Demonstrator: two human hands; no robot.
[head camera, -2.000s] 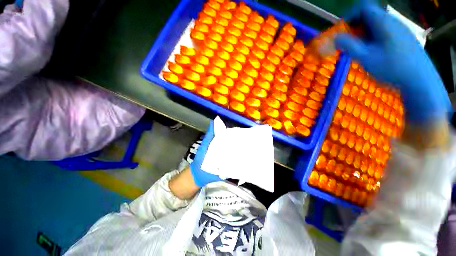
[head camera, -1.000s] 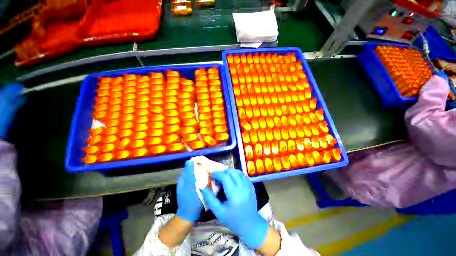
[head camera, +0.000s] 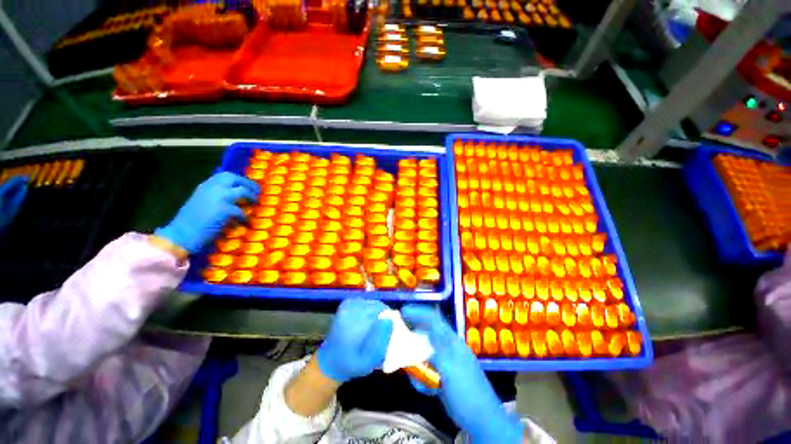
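Observation:
My left hand, in a light blue glove, grips a crumpled white wipe in front of my chest. My right hand, also gloved, is at the wipe's right side, with an orange-gold part between the hands, under the wipe's lower edge. The part is partly covered, and its exact hold by the right fingers is hard to tell. The left blue tray holds rows of orange-gold parts with a gap toward its right. The right blue tray holds fuller, even rows.
A neighbour's gloved hand reaches into the left tray's left side. A stack of wipes lies beyond the right tray. Red-orange trays and a clear tray are behind. Another blue tray and a machine are at right.
The view has shifted, showing more of the bench behind. A neighbour's hand has come to the left tray. My hands stay together at the wipe, and the part now shows below it.

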